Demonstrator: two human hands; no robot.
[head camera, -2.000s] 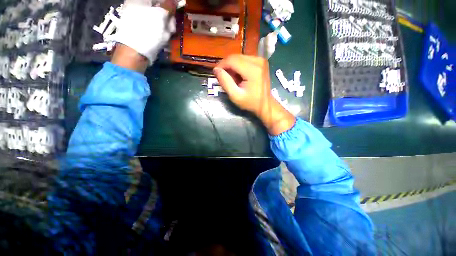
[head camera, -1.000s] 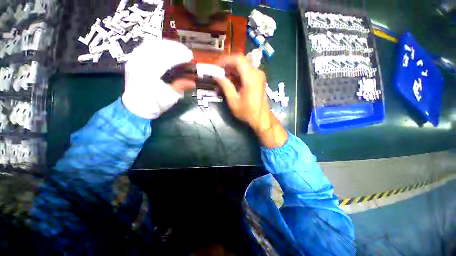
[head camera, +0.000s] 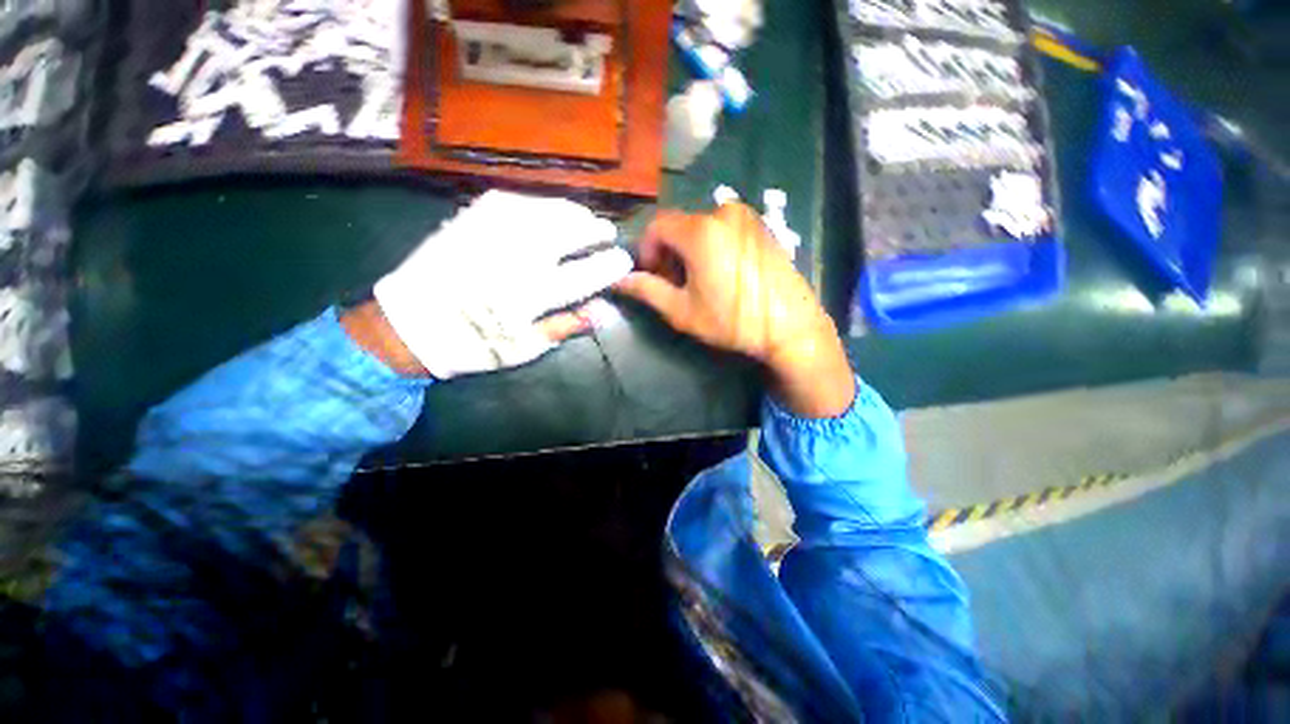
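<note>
My left hand (head camera: 502, 283), in a white glove with bare fingertips, is low over the green bench mat (head camera: 241, 269), in front of the press base. My bare right hand (head camera: 736, 290) meets it from the right, fingers bent. A small white piece (head camera: 600, 314) shows at the left fingertips, partly hidden; whether it is held or lies on the mat cannot be told. What the right fingers hold is hidden. The pale metal fixture (head camera: 535, 60) sits on the orange press base plate (head camera: 644, 106) behind the hands.
A dark tray (head camera: 135, 159) with a heap of white housings is left of the press. A tissue (head camera: 693, 120), a blue-and-white tube (head camera: 731, 88) and loose white pieces (head camera: 778, 219) are on the right. Beyond are a pocket tray (head camera: 905, 212), its blue bin (head camera: 962, 283) and a shallow blue tray (head camera: 1188, 212).
My left hand has come from the housing heap to the mat before the press, beside my right hand. A white part seen between the hands a second ago is now mostly hidden. The view has shifted.
</note>
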